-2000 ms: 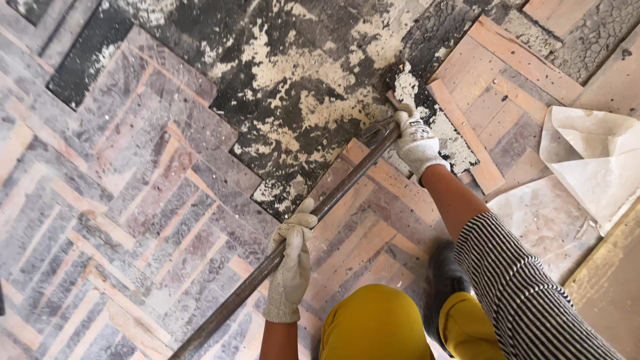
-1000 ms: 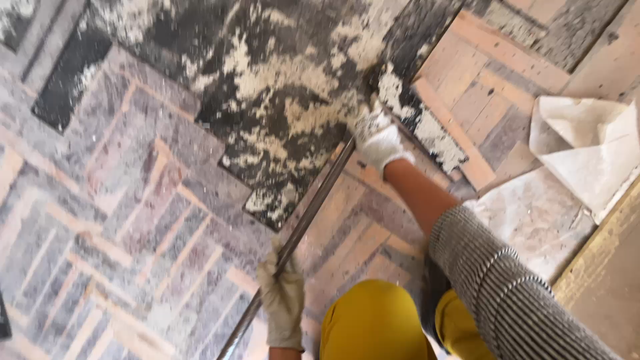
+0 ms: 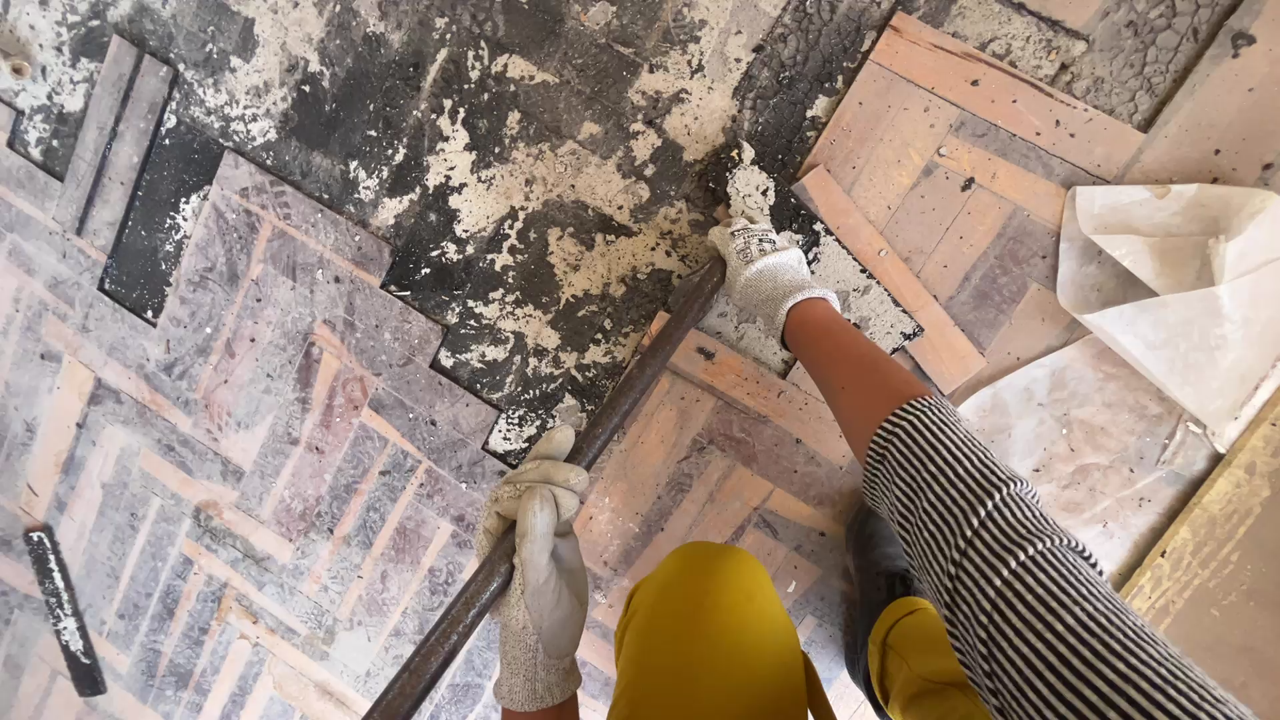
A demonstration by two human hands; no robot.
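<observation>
My left hand [image 3: 540, 570], in a pale knit work glove, is closed around a long dark metal bar [image 3: 630, 390] that runs from the bottom edge up to the right. Near the bar's upper end, my right hand [image 3: 762, 262], also gloved, has its fingers on a small piece of wood that is mostly hidden. The tip of the bar lies beside or beneath that hand; which of the two cannot be told. Under and above the right hand spreads the exposed subfloor [image 3: 560, 190], black with patches of cream residue. Herringbone wood parquet [image 3: 300, 400] borders it.
A narrow loose strip with a black coating [image 3: 65, 610] lies on the parquet at lower left. Crumpled translucent sheeting [image 3: 1170, 270] is at the right, beside a yellowish board edge [image 3: 1210, 510]. My bent knee in yellow trousers and a dark shoe are at the bottom.
The bar lies at a flatter slant than one second ago, and my left hand shows higher along it. My right hand stays by the bar's upper end.
</observation>
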